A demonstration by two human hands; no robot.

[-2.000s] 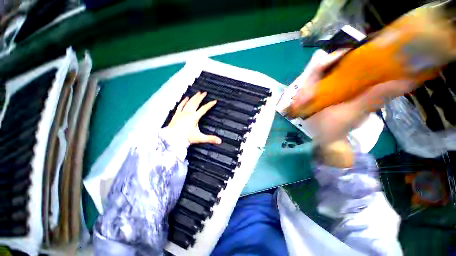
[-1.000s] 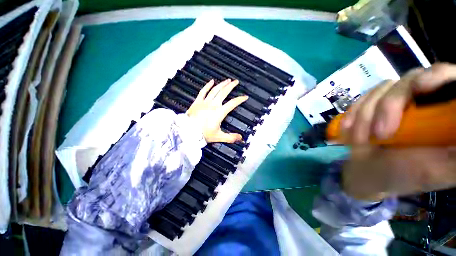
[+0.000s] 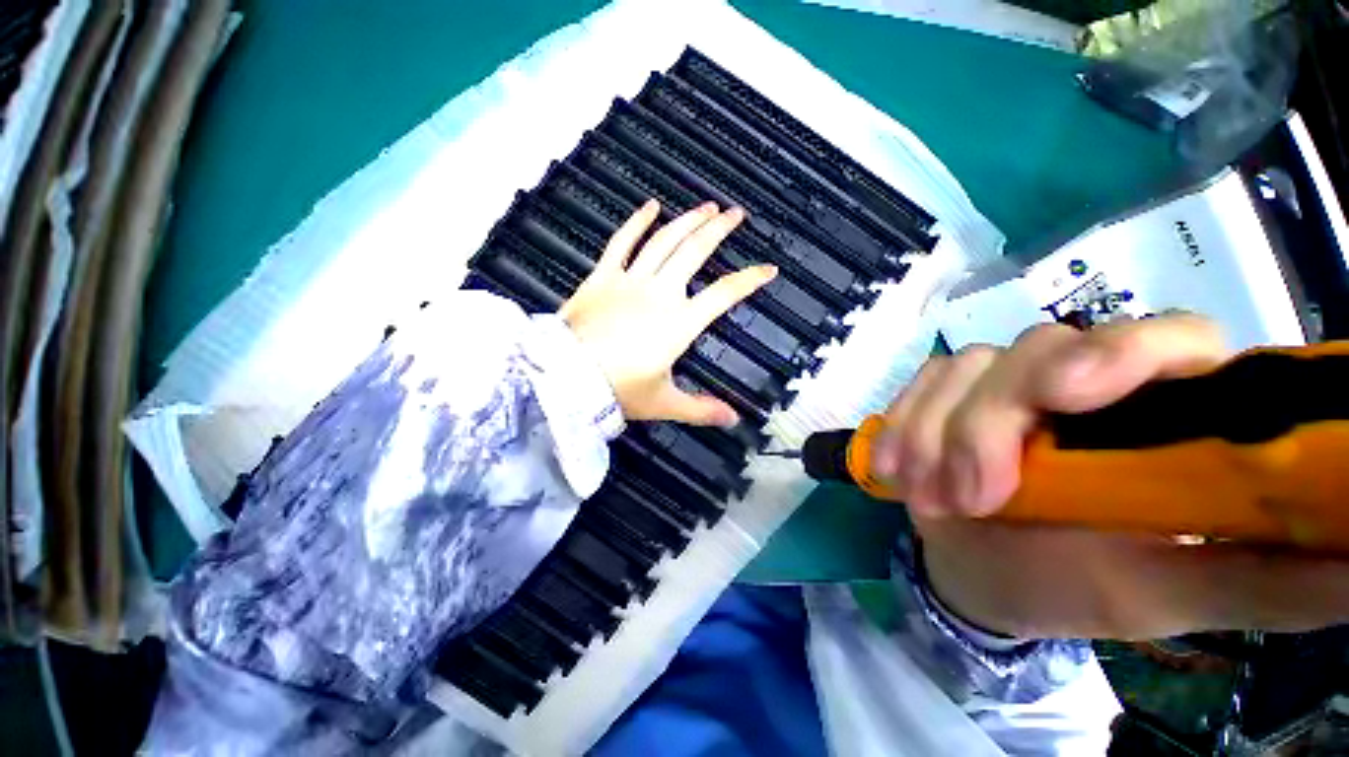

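Note:
Black strip parts [image 3: 592, 550] lie side by side on a white foam sheet [image 3: 318, 318], their notched ends facing right. My left hand [image 3: 658, 318] lies flat on the middle parts with its fingers spread and holds nothing. My right hand [image 3: 1021, 414] grips the orange electric screwdriver [image 3: 1184, 481], which lies nearly level with its bit pointing left. The thin bit tip is at the notched end of a part, just below my left thumb. Whether it touches, and whether a screw is on it, I cannot tell.
A white screw feeder [image 3: 1169, 259] stands at the right, partly behind my right hand. A crumpled clear bag [image 3: 1206, 82] lies at the upper right. Stacked sheets with brown layers [image 3: 111, 326] stand at the left on the green mat [image 3: 318, 119].
My right hand has brought the screwdriver left from the feeder to the parts' notched ends. My left hand stays spread on the parts. The view has shifted.

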